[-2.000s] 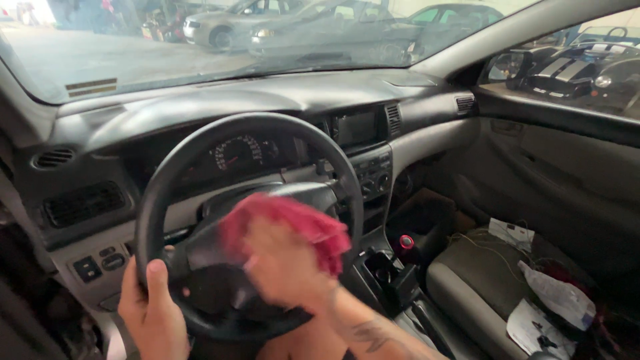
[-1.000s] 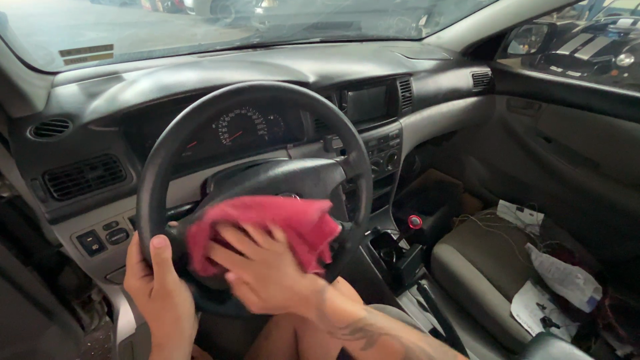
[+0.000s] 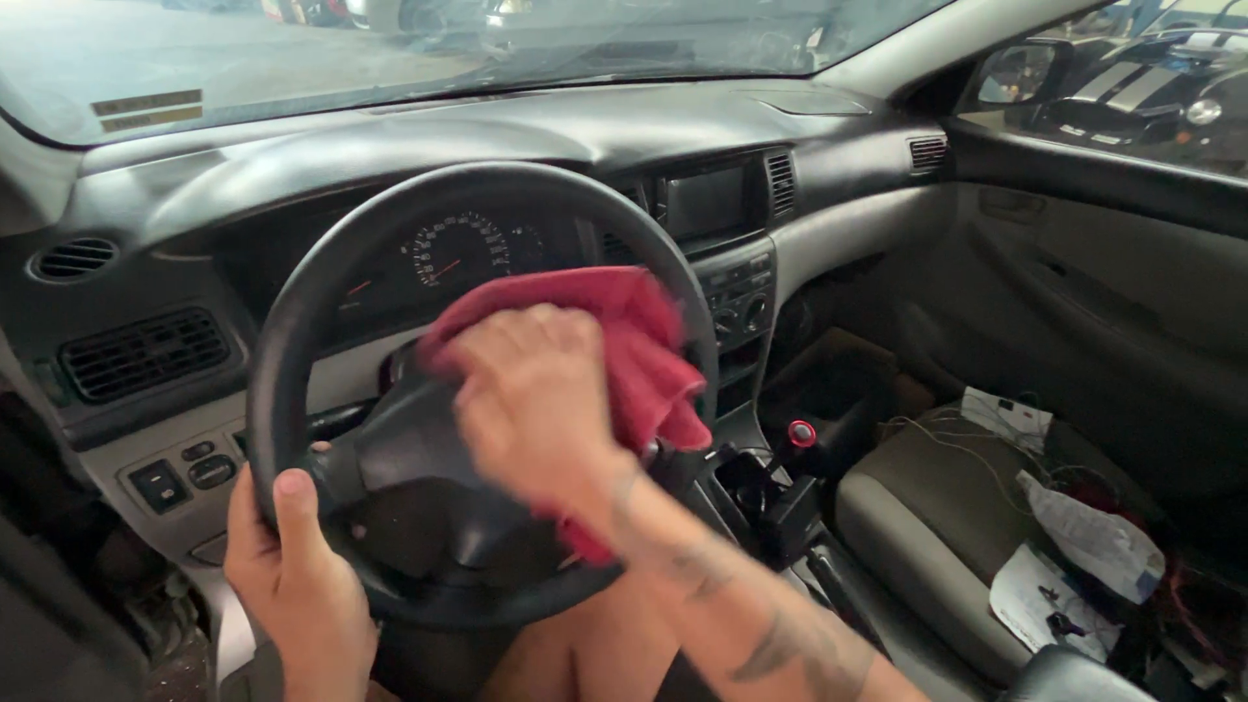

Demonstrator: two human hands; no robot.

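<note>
A black steering wheel (image 3: 283, 331) fills the middle of the view, in front of the instrument cluster. My left hand (image 3: 302, 575) grips its rim at the lower left, thumb toward me. Over the upper part of the wheel's hub, my right hand (image 3: 531, 390) presses on a red cloth (image 3: 643, 361), blurred by motion. The cloth bunches out to the right of the hand as far as the rim, and a corner of it hangs below the wrist. The fingertips of my right hand are hidden or blurred against the cloth.
The dashboard (image 3: 390, 146) runs beneath the windshield, with a dark screen (image 3: 707, 200) at its centre. A gear lever with a red-ringed knob (image 3: 801, 434) stands right of the wheel. Papers (image 3: 1053, 604), a white plastic bag (image 3: 1097, 536) and thin wires lie on the passenger seat (image 3: 916, 526).
My right hand and the red cloth have moved up the hub from its lower part, toward the instrument cluster. My left hand stays on the left of the rim.
</note>
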